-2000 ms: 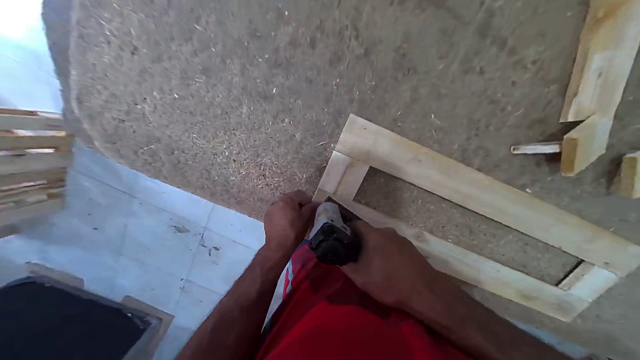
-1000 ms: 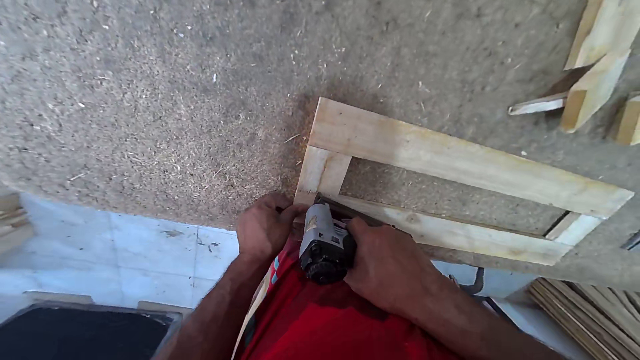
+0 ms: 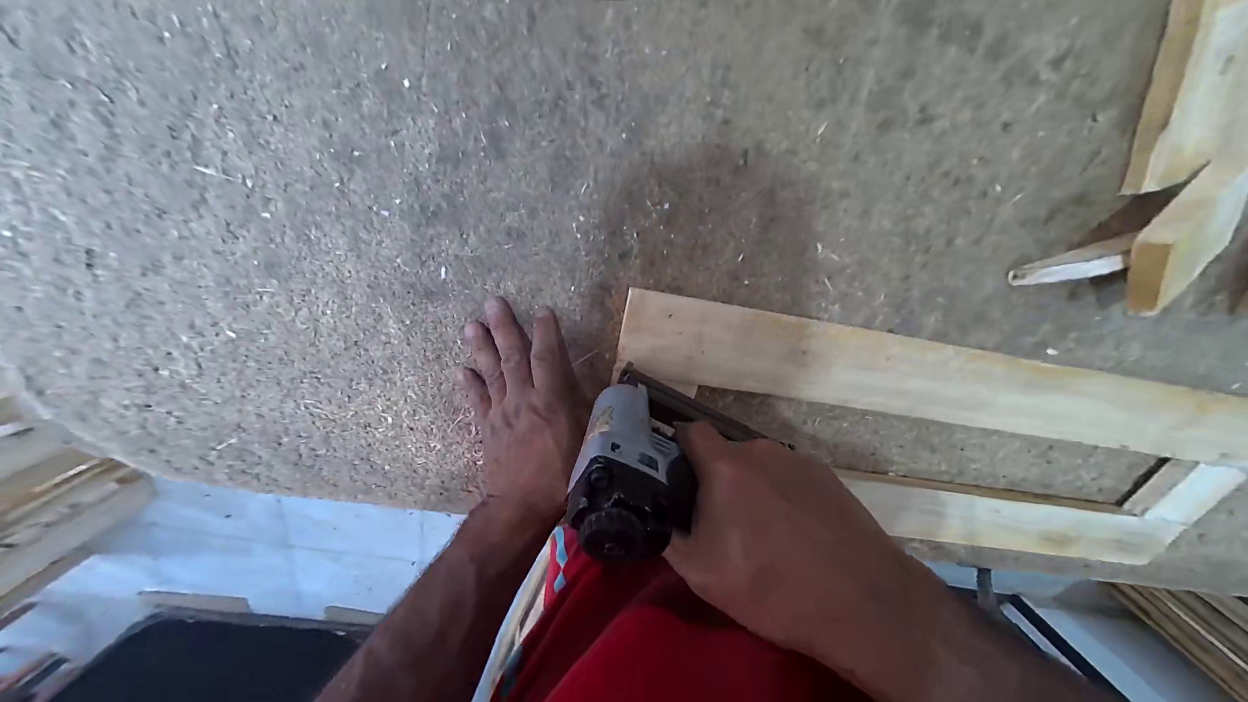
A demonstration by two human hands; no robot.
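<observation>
My right hand (image 3: 770, 517) grips a grey and black pneumatic nailer (image 3: 629, 468) by its handle. The nailer's nose and dark magazine lie over the left end of a rectangular wooden frame (image 3: 877, 366), where the upper rail meets the short end piece. Nailer and hand hide most of that end piece and part of the lower rail. Just left of the nailer, my left hand (image 3: 522, 409) rests palm down on the particle-board worktop (image 3: 322, 292), fingers apart, holding nothing.
Joined wooden strips (image 3: 1185, 205) lie at the upper right of the worktop. Stacked wood (image 3: 68, 497) stands beyond its left edge, more strips (image 3: 1185, 634) at lower right. A dark panel (image 3: 214, 658) is below, over pale floor tiles (image 3: 322, 541). Wood chips are scattered about.
My left hand has let go near the frame's lower left corner and now lies spread on the worktop. The nailer has moved from that corner toward the upper rail.
</observation>
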